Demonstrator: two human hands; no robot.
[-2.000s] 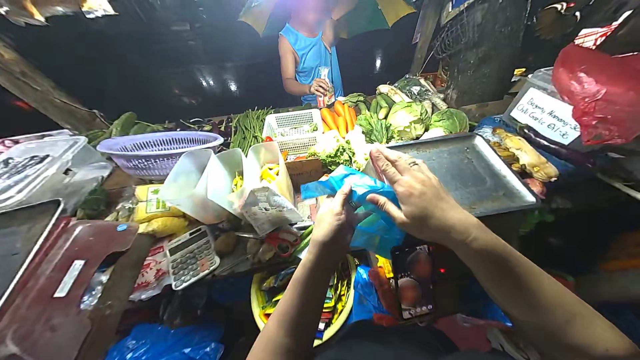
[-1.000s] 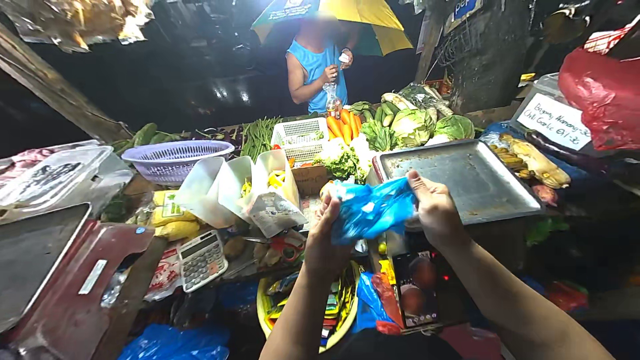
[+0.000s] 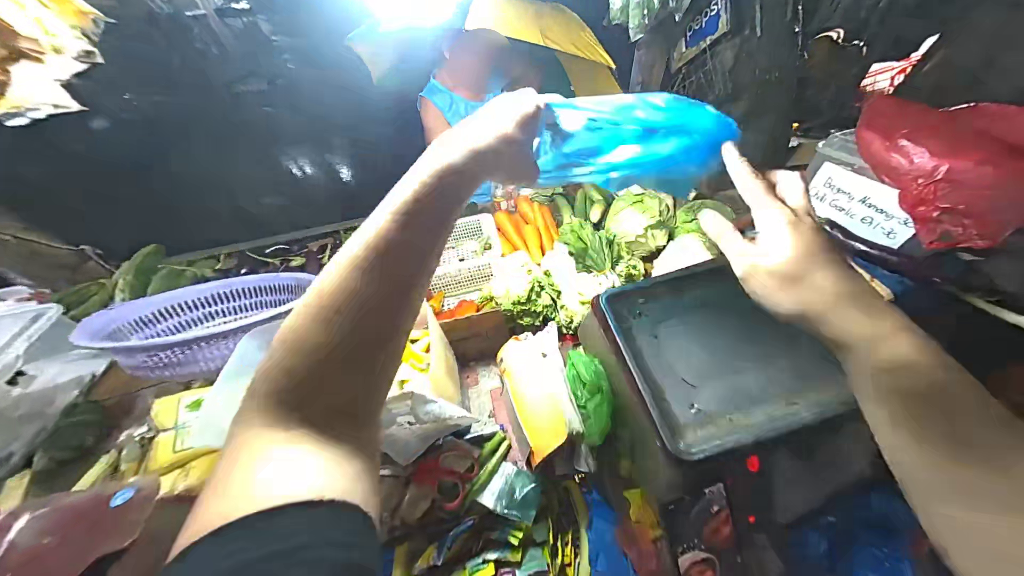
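Note:
A blue plastic bag (image 3: 636, 140) is stretched out sideways at chest height above the vegetables, looking puffed up. My left hand (image 3: 504, 138) grips its left end. Near the bag's right end, my right hand (image 3: 772, 232) has its fingers spread; the index fingertip is close to the bag, and whether it touches I cannot tell. Below the bag lie carrots (image 3: 526, 228), cabbages (image 3: 640, 220) and leafy greens (image 3: 528, 300). A metal tray (image 3: 720, 360) sits under my right hand.
A purple plastic basket (image 3: 192, 320) stands at left, a red plastic bag (image 3: 944, 172) at right. Across the stall is a person in a blue sleeveless top (image 3: 452, 104), near a yellow umbrella (image 3: 544, 32). Scissors (image 3: 452, 478) and a green bag (image 3: 588, 396) lie lower down.
The blue bag, bunched between both hands low over the stall before, is now raised and extended. My right hand has come off it, or nearly so, with fingers spread.

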